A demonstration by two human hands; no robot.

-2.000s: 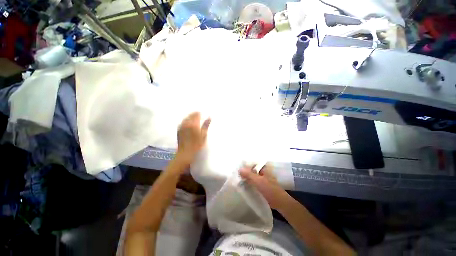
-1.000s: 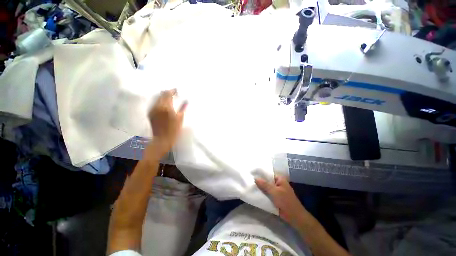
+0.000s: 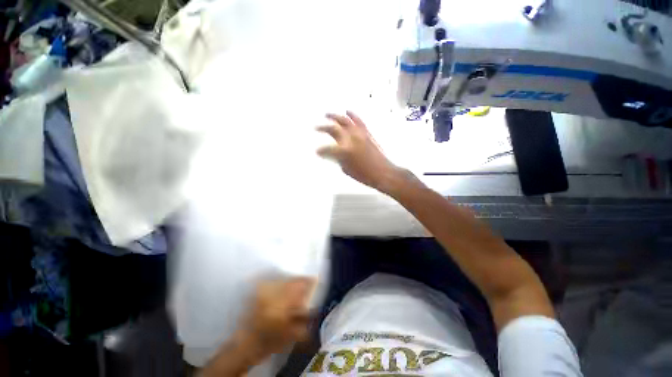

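A white fabric panel (image 3: 243, 235) lies over the table's left part and hangs down over the near edge; its upper part is overexposed. My left hand (image 3: 280, 313) is blurred at the panel's lower right edge; whether its fingers grip the cloth cannot be told. My right hand (image 3: 350, 147) is over the bright white area left of the needle, palm down with fingers apart, holding nothing visible. The white sewing machine head (image 3: 508, 81) with a blue stripe stands at right, its presser foot area (image 3: 442, 125) to the right of my right hand.
A black smartphone (image 3: 536, 151) lies right of the needle area. The grey ruled table edge (image 3: 508, 210) runs along the near side. Cream cut pieces (image 3: 121, 147) hang over the table's left edge. A metal rod (image 3: 121, 29) and a cluttered heap are at the upper left.
My left hand has moved down from the table to the hanging panel's lower edge. My right hand has left the near edge and moved up and left. The panel now hangs lower and further left.
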